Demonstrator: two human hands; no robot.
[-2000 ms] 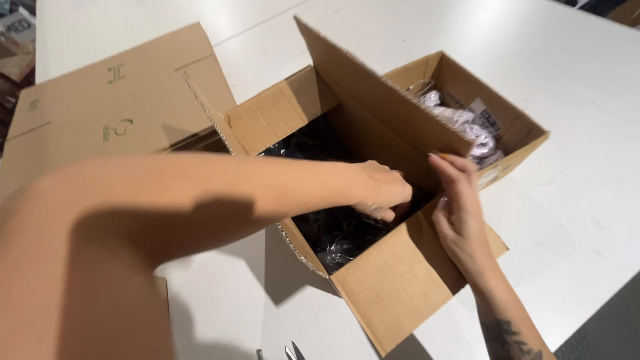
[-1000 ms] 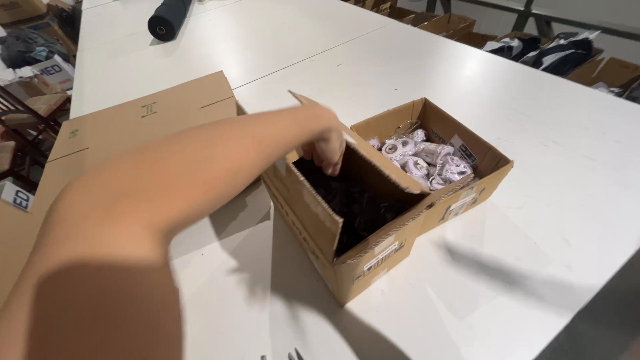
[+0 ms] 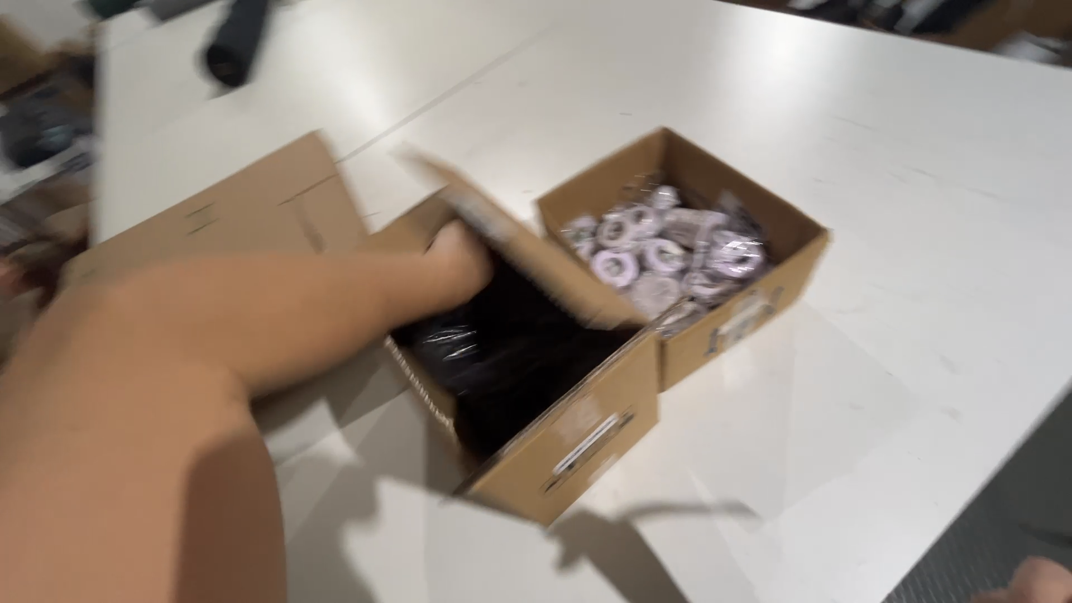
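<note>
My left hand [image 3: 459, 261] is at the far left corner of a cardboard box [image 3: 578, 452], partly inside it and against its raised flap [image 3: 536, 260]. Its fingers are blurred and mostly hidden, so its grasp cannot be made out. Dark plastic-wrapped contents [image 3: 452, 343] lie inside the box. Behind it on the right, touching or very close, a second open cardboard box [image 3: 779, 293] holds several pale lilac rolls [image 3: 615, 265] in clear wrap. Only a blurred bit of my right hand [image 3: 1038, 582] shows at the bottom right corner, away from the boxes.
Flat cardboard [image 3: 226, 218] lies on the white table [image 3: 879, 402] to the left. A dark roll [image 3: 239, 50] rests near the table's far left edge. Blurred goods stand beyond the table at the left and the top right.
My right hand has left the box flap it touched two seconds ago. My left hand has come from the box's middle to its far left corner. The near flap no longer sticks outward.
</note>
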